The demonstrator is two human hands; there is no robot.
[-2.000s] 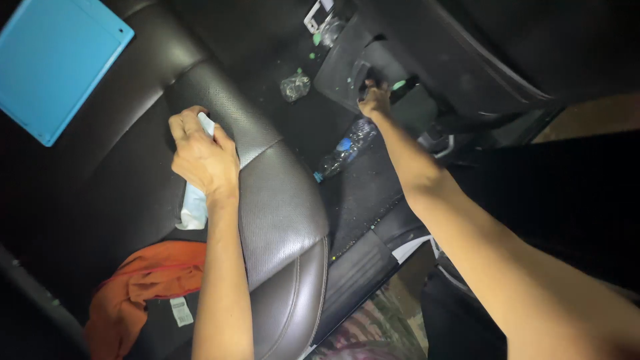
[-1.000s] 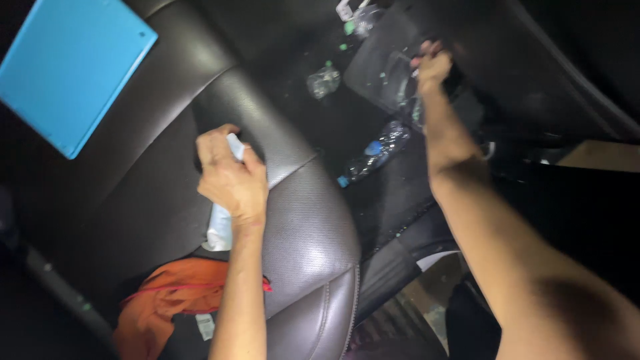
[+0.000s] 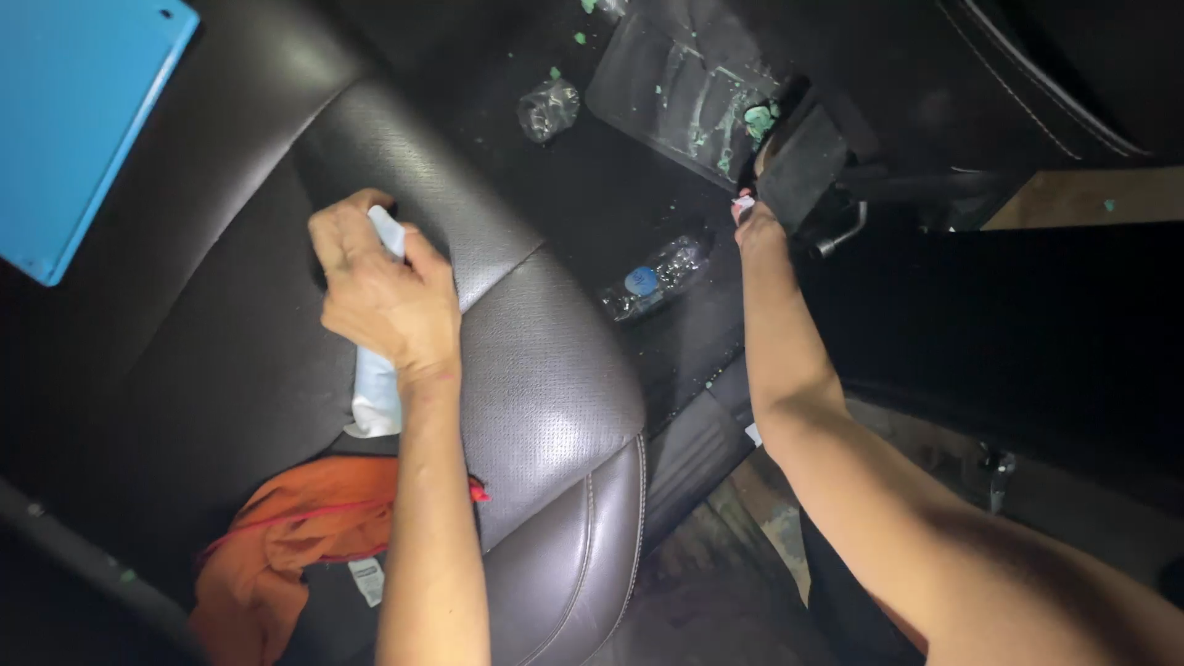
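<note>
My left hand (image 3: pixel 384 287) is closed around a pale blue-white object (image 3: pixel 376 388), perhaps a tube or folded packet, pressed on the dark leather car seat (image 3: pixel 546 370). Out at the right, my right hand (image 3: pixel 757 220) reaches to the edge of a dark flap by a black compartment or mat (image 3: pixel 680 88) smeared with green bits; a small whitish thing shows at its fingertips, and its hold is unclear. Just left of that hand, a crushed clear plastic bottle (image 3: pixel 680 264) with a blue label lies on the dark floor. A crumpled clear plastic piece (image 3: pixel 548 109) lies farther up.
An orange cloth garment (image 3: pixel 277 527) with a red cord and a white tag lies on the seat beside my left forearm. A flat blue panel (image 3: pixel 83 111) fills the upper left corner. Green crumbs are scattered about the floor. A metal rod-like part (image 3: pixel 844 231) stands right of my right hand.
My right hand has moved down toward me from the dark compartment, and the green smears there now show. My left hand keeps its hold on the pale object.
</note>
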